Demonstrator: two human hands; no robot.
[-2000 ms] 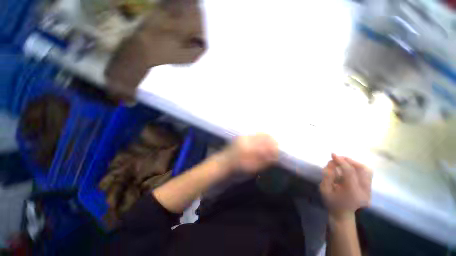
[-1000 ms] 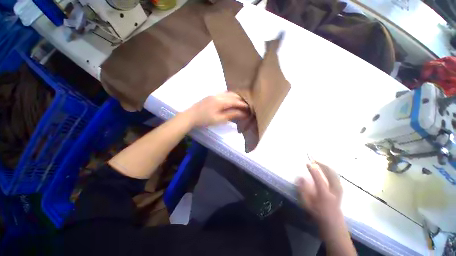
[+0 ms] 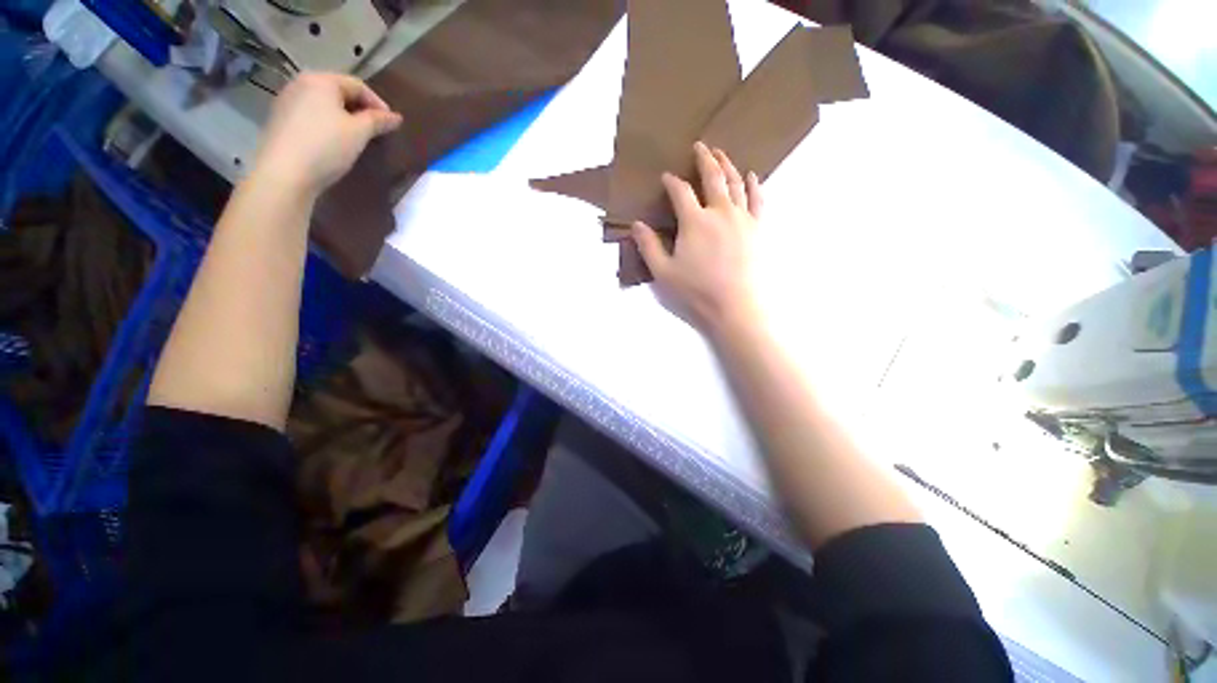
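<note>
My left hand (image 3: 320, 134) is at the upper left, its thumb and fingers pinched on the large brown fabric panel (image 3: 494, 60). The panel lies across the table's left part, its lower end over the front edge. My right hand (image 3: 714, 240) rests palm down, fingers spread, on narrow shaped brown pieces (image 3: 674, 100) on the white table (image 3: 814, 267). The pieces overlap, and one pointed end sticks out to the left. The fingertips press on the cloth and do not close around it.
The lockstitch machine (image 3: 1121, 360) stands at the right; another machine (image 3: 314, 34) is at the upper left. A dark brown pile (image 3: 1001, 67) lies behind the table. Blue crates (image 3: 100, 440) and crumpled brown cloth (image 3: 380, 454) are below left. A blue patch (image 3: 494, 144) shows beside the panel.
My left hand has moved from the narrow pieces left to the large panel. My right hand has come from the table front onto the pieces, which now lie flatter and farther back.
</note>
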